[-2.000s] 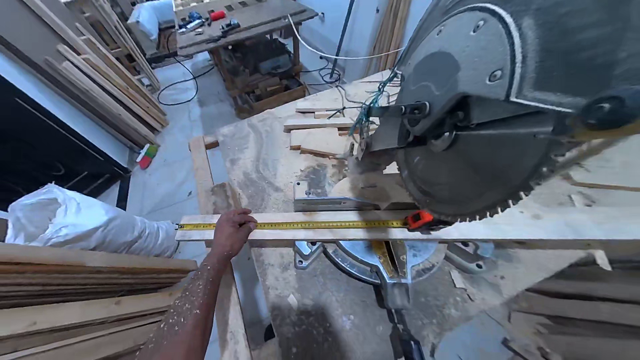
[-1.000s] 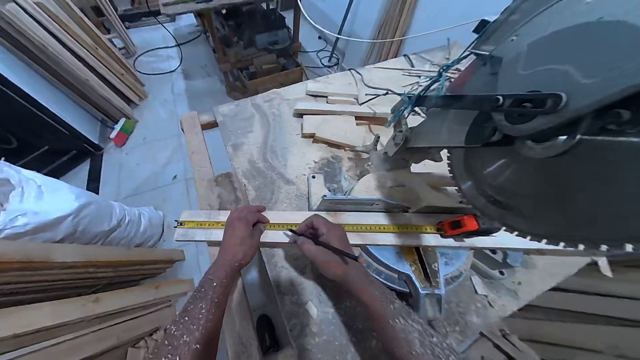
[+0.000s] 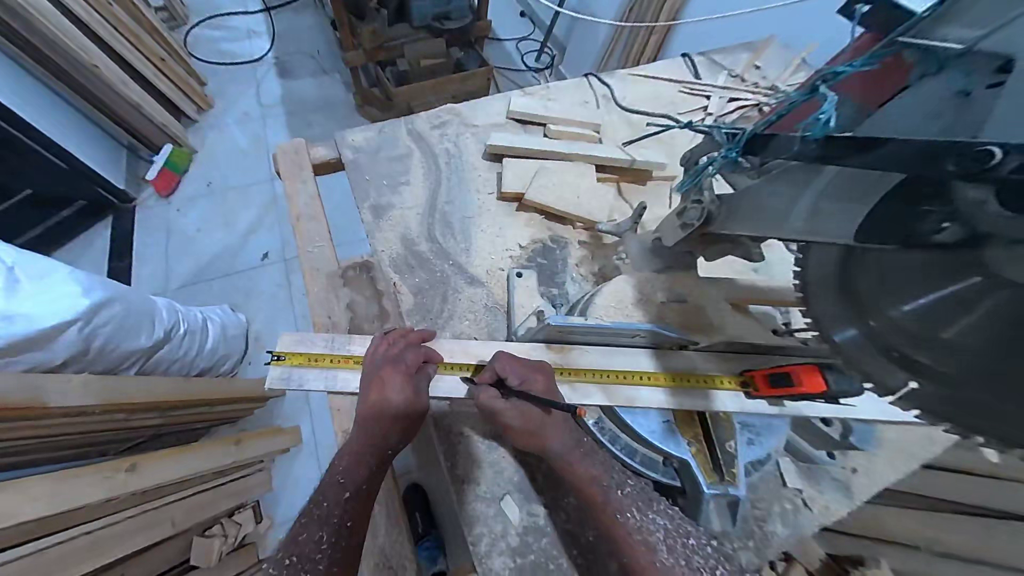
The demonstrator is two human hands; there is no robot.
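Observation:
A pale wooden board (image 3: 320, 379) lies across the miter saw's base (image 3: 664, 448). Along it stretches the yellow blade (image 3: 640, 378) of a tape measure, its end hook at the board's left end and its orange and black case (image 3: 792, 382) on the board at the right. My left hand (image 3: 398, 372) presses the tape down on the board. In my right hand (image 3: 520, 392) is a dark pencil (image 3: 536, 398), its tip at the tape's near edge, just right of my left hand. The toothed circular saw blade (image 3: 912, 320) is raised at the right, beside the tape case.
Wood offcuts (image 3: 560, 172) lie on the dusty worktable (image 3: 408, 184) behind the saw fence (image 3: 608, 330). Stacked boards (image 3: 144, 480) stand at the lower left, near a white sack (image 3: 120, 320). More boards (image 3: 944, 512) are at the lower right. A brush (image 3: 169, 170) lies on the floor.
Two seconds ago only my left hand was in view, on the tape. My right hand has since come in with the pencil. The board and tape still lie together. The view has shifted closer.

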